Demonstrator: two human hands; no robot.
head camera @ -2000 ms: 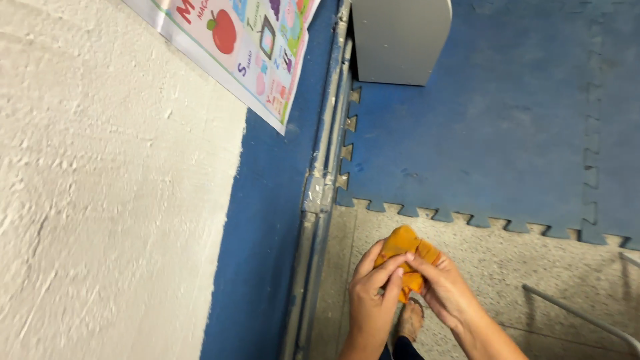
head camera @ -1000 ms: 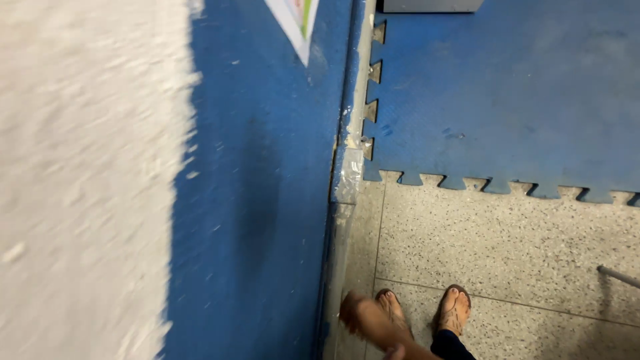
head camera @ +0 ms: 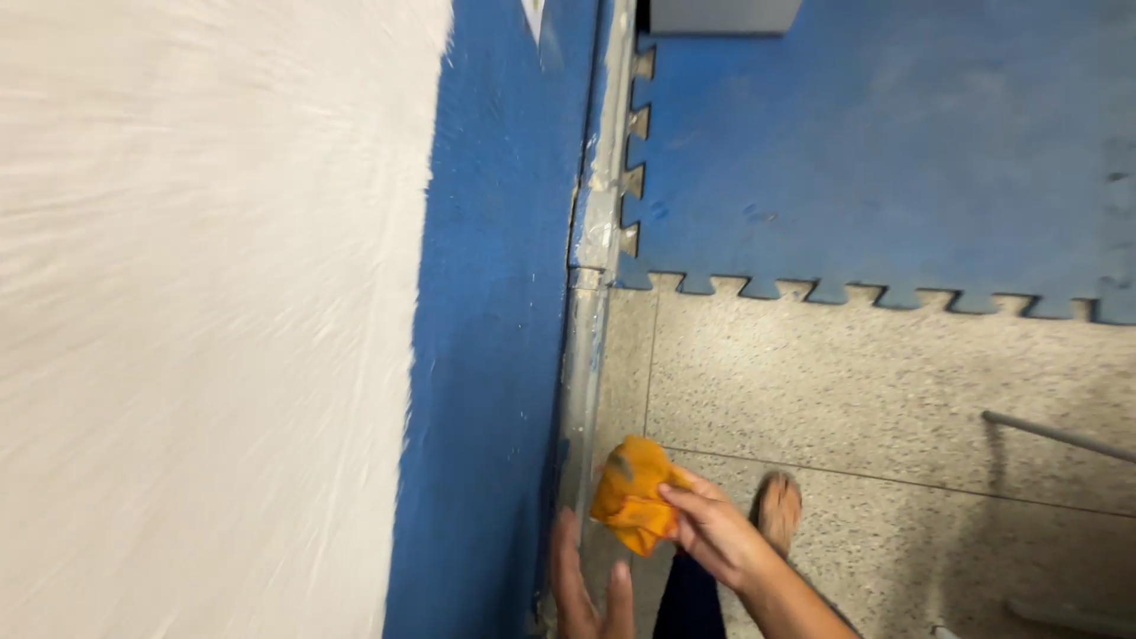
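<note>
An orange-yellow cloth [head camera: 632, 497], bunched up and marked by a dark stain, is gripped at its right side by my right hand [head camera: 710, 524], thumb on top. My left hand [head camera: 586, 586] is at the bottom edge of the view, just below and left of the cloth. Its fingers are apart and hold nothing; part of it is out of view. The left hand is close to the grey pipe [head camera: 581, 373] that runs along the foot of the blue-painted wall [head camera: 488, 311].
A blue interlocking foam mat [head camera: 870, 160] covers the floor at the upper right, under a grey box-like object [head camera: 719, 16]. Speckled floor tiles [head camera: 799, 382] lie below it. Metal legs [head camera: 1056, 435] stand at right. My foot [head camera: 781, 510] is beside my right forearm.
Two seconds ago both hands held the cloth together; now only my right hand does, and the left is apart from it. The view has shifted along the wall.
</note>
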